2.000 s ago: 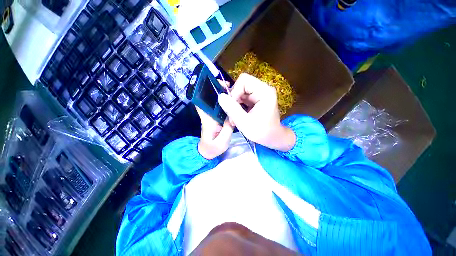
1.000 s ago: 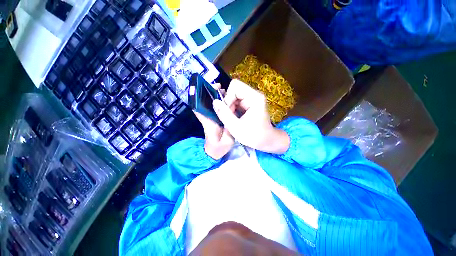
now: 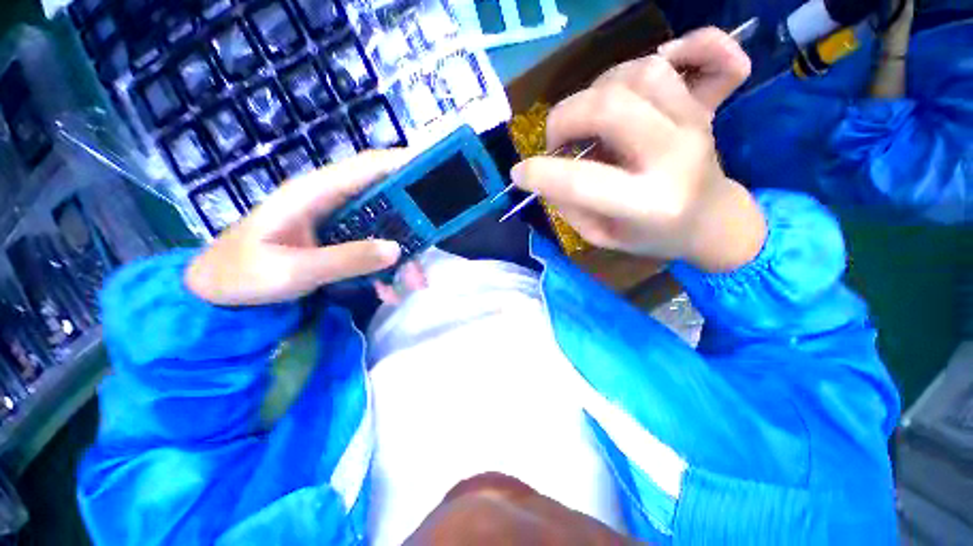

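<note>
My left hand (image 3: 293, 237) holds a teal keypad phone (image 3: 448, 190) by its keypad end, thumb on the keys, screen side up and tilted. My right hand (image 3: 640, 160) holds thin silver tweezers (image 3: 520, 207) in its fingers. The two tips point down beside the screen end of the phone, and the rear end shows above the knuckles. Whether the tips touch the phone, I cannot tell. No loose lens or film shows at the tips.
The lens tray (image 3: 259, 101) with rows of black square frames lies behind the phone. A pale blue cut-out card (image 3: 517, 19) is at the top. A box with tangled yellow scrap (image 3: 562, 226) is behind my right hand. Another person's arm (image 3: 896, 48) shows top right. Phone trays (image 3: 43, 256) lie left.
The phone has turned, with its screen end now pointing up and right. My hands have moved apart, the right one up and right. The camera view has shifted, and the lens tray appears higher.
</note>
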